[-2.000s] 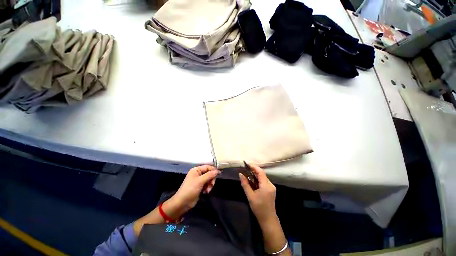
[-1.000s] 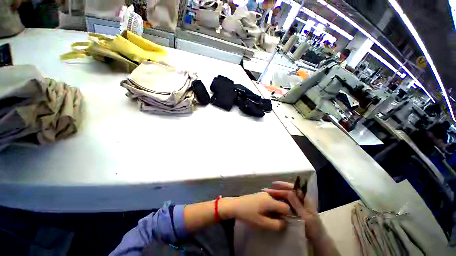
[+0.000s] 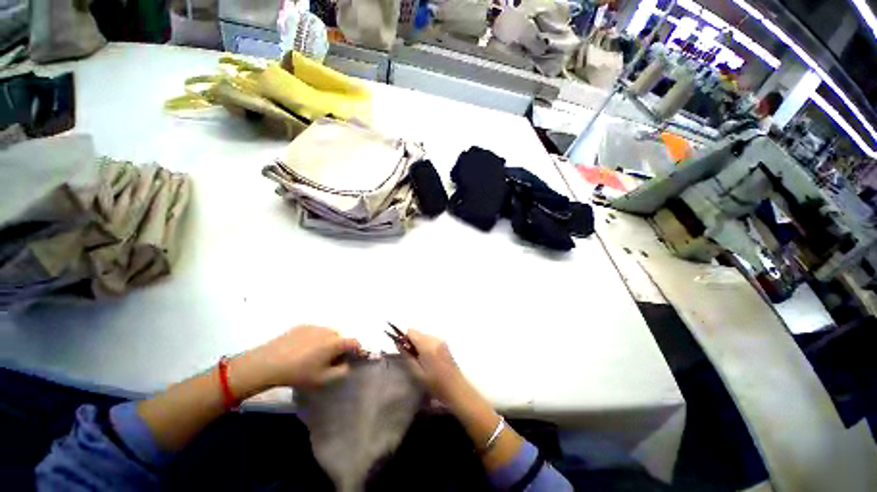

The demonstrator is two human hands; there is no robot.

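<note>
A beige-grey bag piece (image 3: 358,415) hangs from my hands at the table's front edge, its top edge level with my fingers and its lower part narrowing downward. My left hand (image 3: 315,359) grips its top edge with thumb and fingers. My right hand (image 3: 433,363) holds dark thread snips (image 3: 401,338), blades pointing up and left, beside the right end of that edge. The snips' blades look slightly apart. Whether the right fingers also pinch the fabric is unclear.
On the white table (image 3: 288,279) lie a rumpled beige heap (image 3: 139,226) at left, a beige stack (image 3: 346,178) at centre, black bundles (image 3: 481,187) beside it, and yellow pieces (image 3: 313,88) behind. A sewing machine (image 3: 716,187) stands at right.
The flat piece on the table two seconds ago is gone from there. My hands have moved from the lower right back to the table's front edge, with a piece hanging between them.
</note>
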